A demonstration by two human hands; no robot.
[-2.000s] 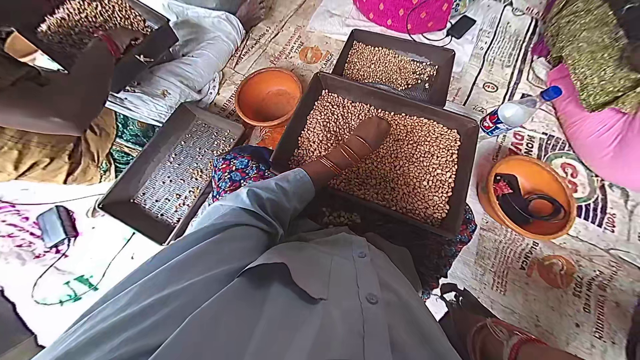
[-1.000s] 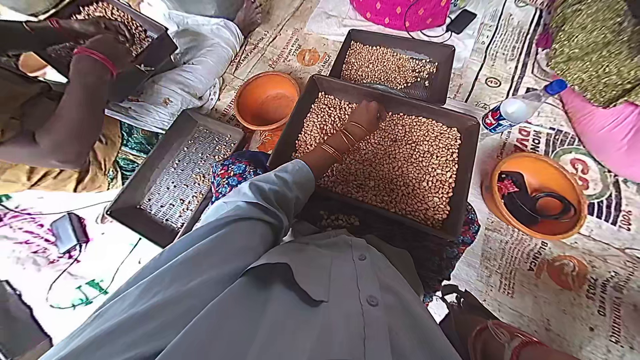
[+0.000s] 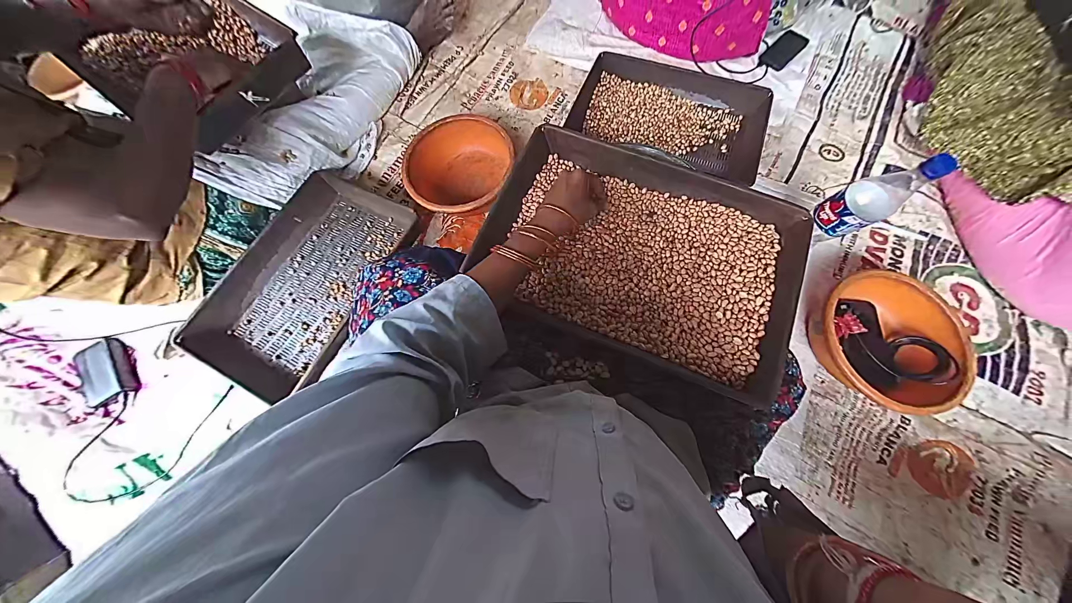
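My left hand [image 3: 578,194], with several bangles on its wrist, is curled down on shelled peanuts or similar kernels [image 3: 662,276] near the far left part of a large dark tray [image 3: 641,356]. Whether its fingers hold any kernels is hidden. This tray rests over floral cloth in front of my grey shirt. At the lower right, my right hand [image 3: 783,528] lies in dark shadow beyond a wrist with bangles and red threads; its fingers cannot be made out. Farther off, a smaller tray [image 3: 745,167] holds more kernels.
A perforated tray [image 3: 251,285] with scattered bits lies left, near an empty orange bowl [image 3: 459,163]. To the right are a plastic bottle [image 3: 863,201] and an orange bowl [image 3: 963,368] holding a dark strap-like item. Another person's hands [image 3: 180,67] work over a tray, upper left.
My left hand has moved left over the kernels, and its fingers are more curled than two seconds ago. The other person's hands at the upper left have shifted.
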